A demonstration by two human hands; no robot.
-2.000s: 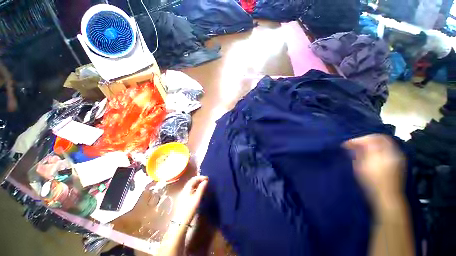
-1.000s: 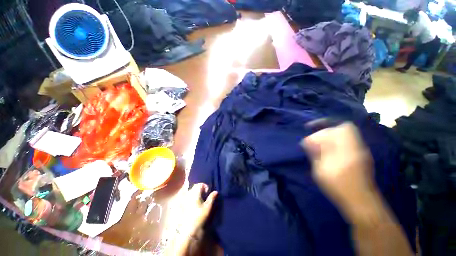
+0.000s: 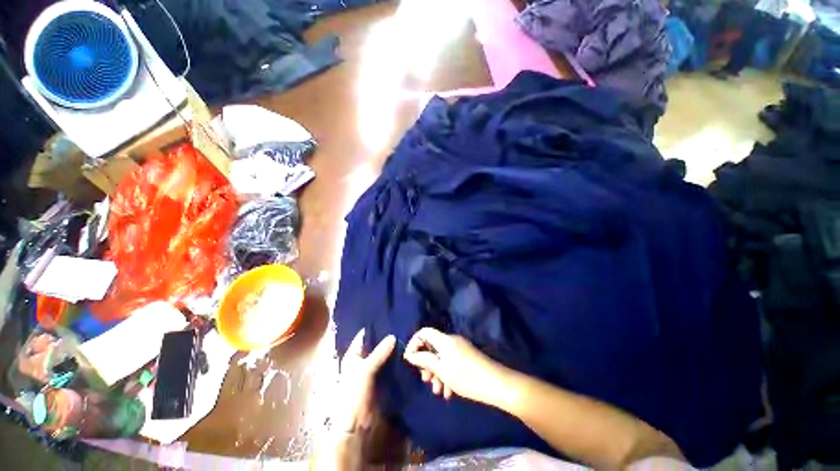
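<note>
A large navy garment point(image 3: 571, 267) lies heaped in front of me, with shinier folds at its left middle. My left hand point(image 3: 365, 368) is at the garment's lower left edge, thumb and fingers apart, overexposed by glare. I cannot tell whether it pinches the cloth. My right hand point(image 3: 444, 361) is just right of it, over the cloth, with fingertips drawn together. Anything thin between the fingertips is too small to see.
An orange bowl point(image 3: 262, 308) is left of the garment, with white scraps below it. Further left are a red-orange bag point(image 3: 170, 225), a phone point(image 3: 175, 374), a jar point(image 3: 83, 411) and a fan point(image 3: 83, 60). Dark garments point(image 3: 783, 230) are piled at right.
My right hand has come down and left from over the garment's middle to beside my left hand. The view has shifted, so the table items sit further left.
</note>
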